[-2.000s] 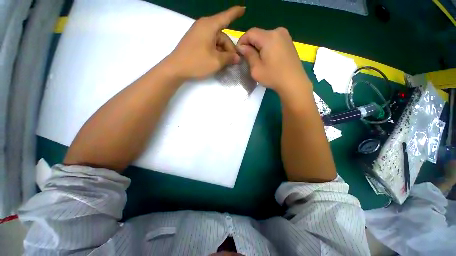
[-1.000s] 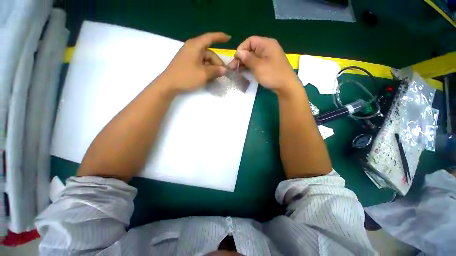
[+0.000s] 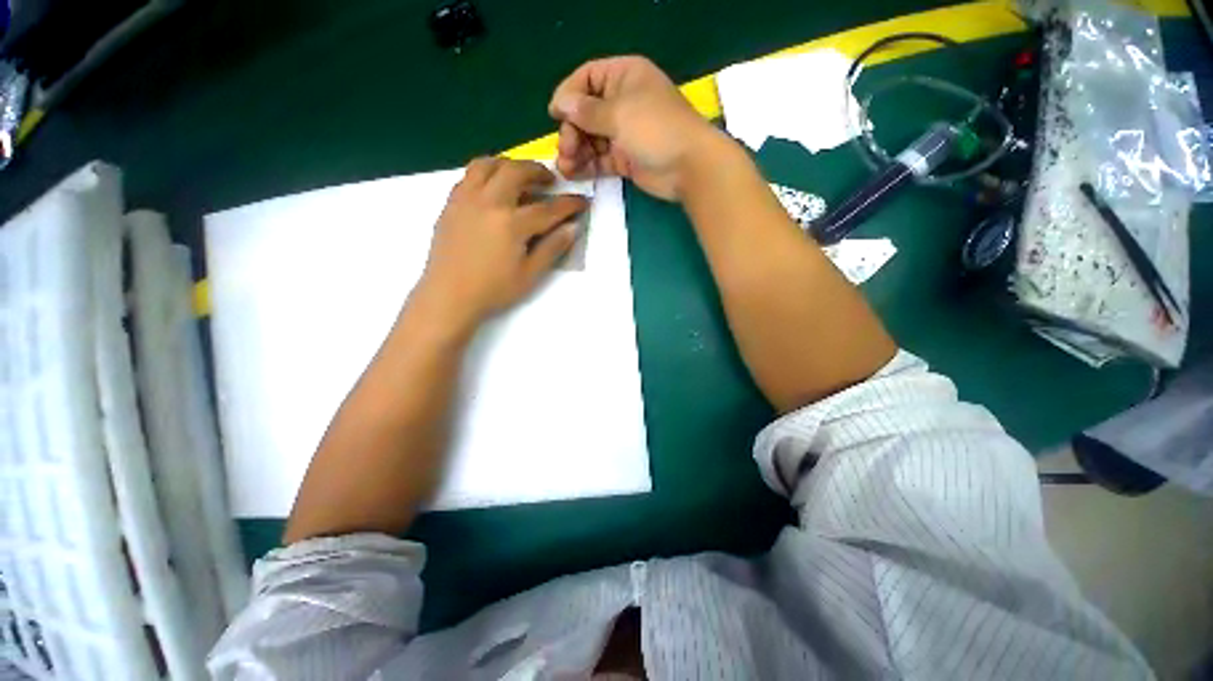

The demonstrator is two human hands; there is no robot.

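The grey mesh-like sheet (image 3: 575, 249) lies near the far right corner of the white foam sheet (image 3: 333, 306), mostly covered by my left hand. My left hand (image 3: 503, 233) is over the mesh sheet with its fingers bent and a little apart; I cannot tell whether it holds anything. My right hand (image 3: 619, 127) is just beyond the foam's far edge, thumb and fingertips pinched together. Anything between those fingertips is too small or hidden to tell.
Thick white foam trays (image 3: 67, 399) stand at left. At right are a dark glue syringe (image 3: 871, 200) with looped hose, white paper (image 3: 792, 100), a round gauge (image 3: 988, 241), and a speckled white pad (image 3: 1084, 253) with a dark stick. A small black object (image 3: 456, 24) lies beyond.
The view has turned, bringing the left trays further in. My hands have moved apart; my left hand has lowered onto the mesh sheet, and my right hand is beyond the foam's edge.
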